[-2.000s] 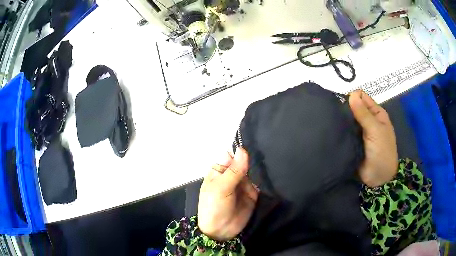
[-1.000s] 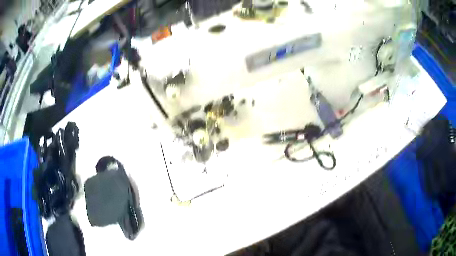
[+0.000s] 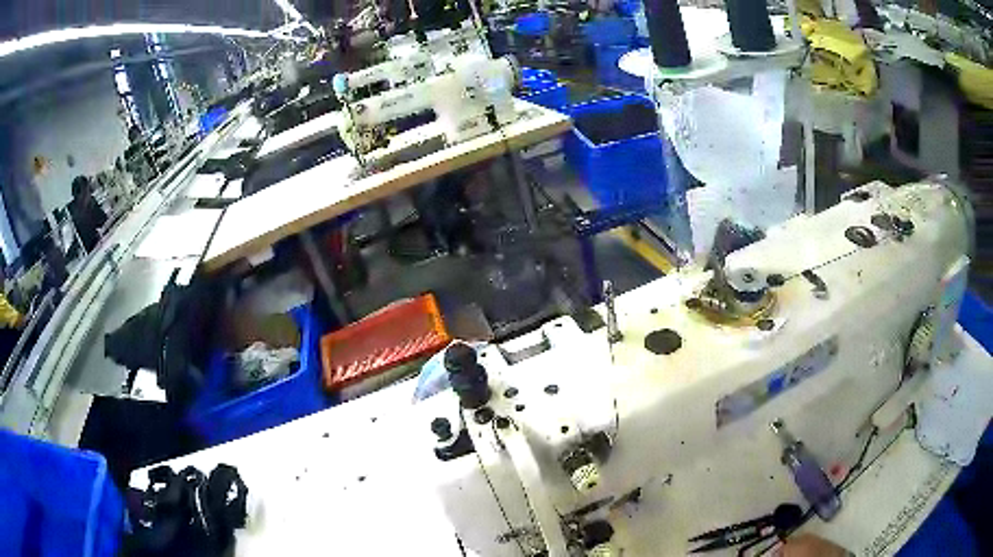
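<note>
The off-white sewing machine [image 3: 675, 381] fills the lower right, its head and needle area cut off by the bottom edge. Black thread snips [image 3: 746, 531] lie beside it at the bottom right. A small part of a hand, seemingly my right hand [image 3: 811, 546], shows at the bottom edge close to the snips' handle end; its fingers are cut off, so its grip cannot be told. My left hand is not in view. A black zipper strip pile [image 3: 191, 506] lies at the lower left.
A blue bin [image 3: 49, 495] stands at the left edge. Behind the table are another blue bin [image 3: 256, 408] and an orange crate [image 3: 387, 343]. A screwdriver [image 3: 809, 473] lies above the snips. Another sewing machine [image 3: 430, 103] and thread cones [image 3: 666, 38] stand further back.
The view has swung up from the table to the floor beyond. The held black piece and loose panels have left the picture. A hand has appeared beside the snips.
</note>
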